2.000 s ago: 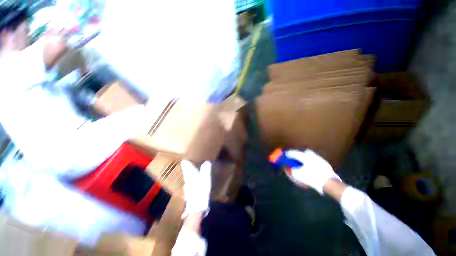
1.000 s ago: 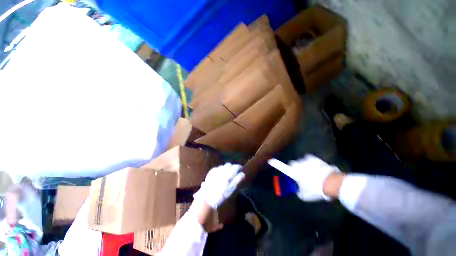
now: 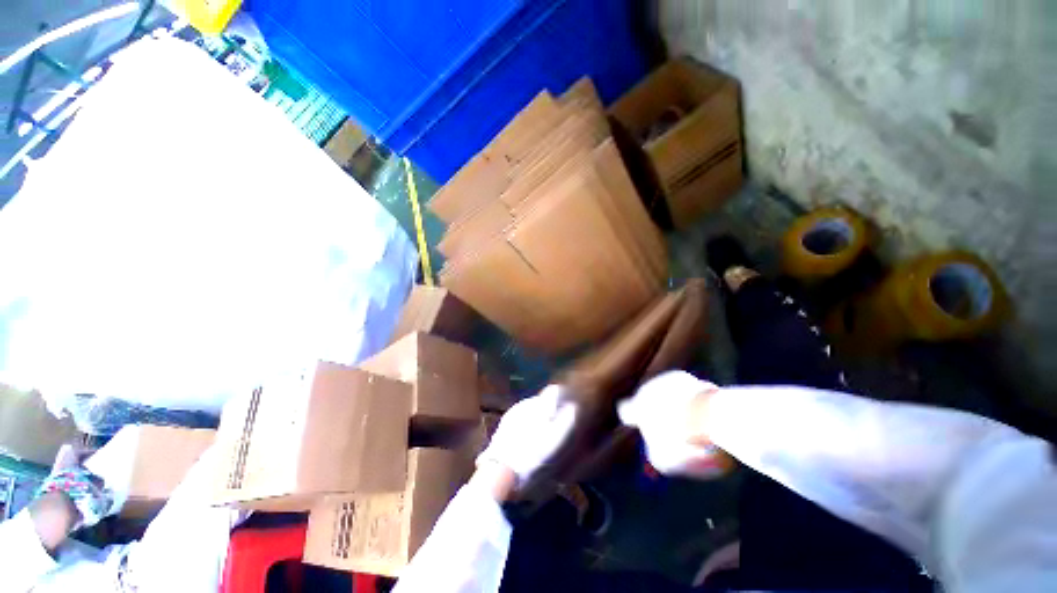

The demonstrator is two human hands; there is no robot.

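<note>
A brown carton blank (image 3: 632, 353), partly opened, is between my two hands in front of the leaning stack of flat cartons (image 3: 556, 232). My left hand (image 3: 531, 431), in a white glove, is closed on its left edge. My right hand (image 3: 675, 426), in a white glove, is at the blank's right side. Small blue and orange parts of the tape dispenser (image 3: 651, 469) show under the right hand, which holds it; most of it is hidden. The lower part of the blank is dark and blurred.
Made-up cartons (image 3: 354, 434) are piled at the left above a red stool (image 3: 261, 556), near another person's arm (image 3: 35, 539). Blue crates (image 3: 452, 70) and an open carton (image 3: 701, 151) stand behind the stack. Tape rolls (image 3: 825, 238) lie by the concrete wall (image 3: 881, 104). White wrapped bulk (image 3: 197, 232) is far left.
The left hand has taken hold of a blank from the front of the stack, and it now stands nearer me, partly opened. The right hand has moved left to it, still with the dispenser.
</note>
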